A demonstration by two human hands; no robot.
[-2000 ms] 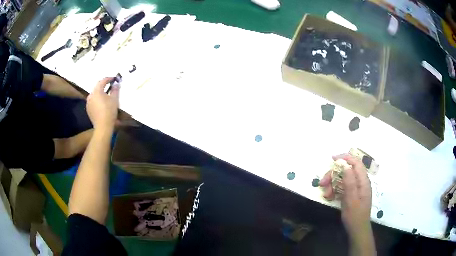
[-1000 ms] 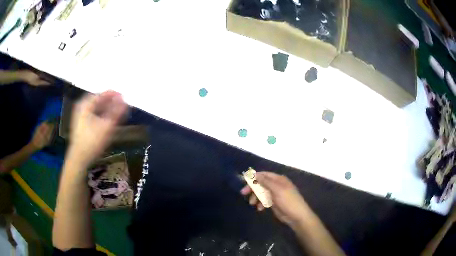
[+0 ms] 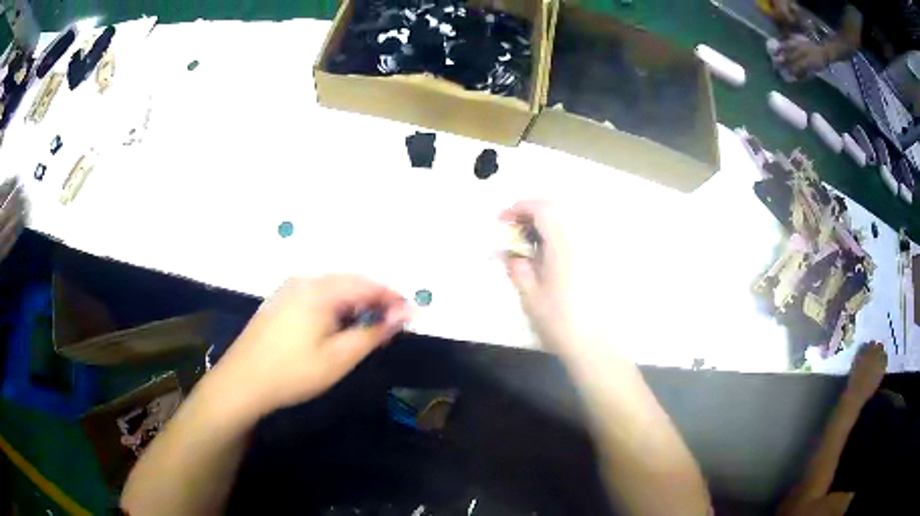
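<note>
My left hand (image 3: 323,333) is over the near table edge, thumb and fingertips close together. A small dark spot shows between them, too blurred to tell if it is a held piece. My right hand (image 3: 550,277) is over the white bench, blurred, with its fingers around a beige housing (image 3: 523,240), mostly hidden by the fingers. Square black pads (image 3: 421,149) and round black pads (image 3: 486,163) lie above the hands, below the boxes.
The left parts box (image 3: 424,99) holds black and white bits; the right parts box (image 3: 630,146) adjoins it. A mixed housing pile (image 3: 817,262) lies right. Beige housings (image 3: 76,179) lie far left. Another person's hand (image 3: 868,368) is at the right edge.
The view has swung right. My right hand has moved from below the table edge to over the bench with the beige housing. My left hand has come closer to my right hand.
</note>
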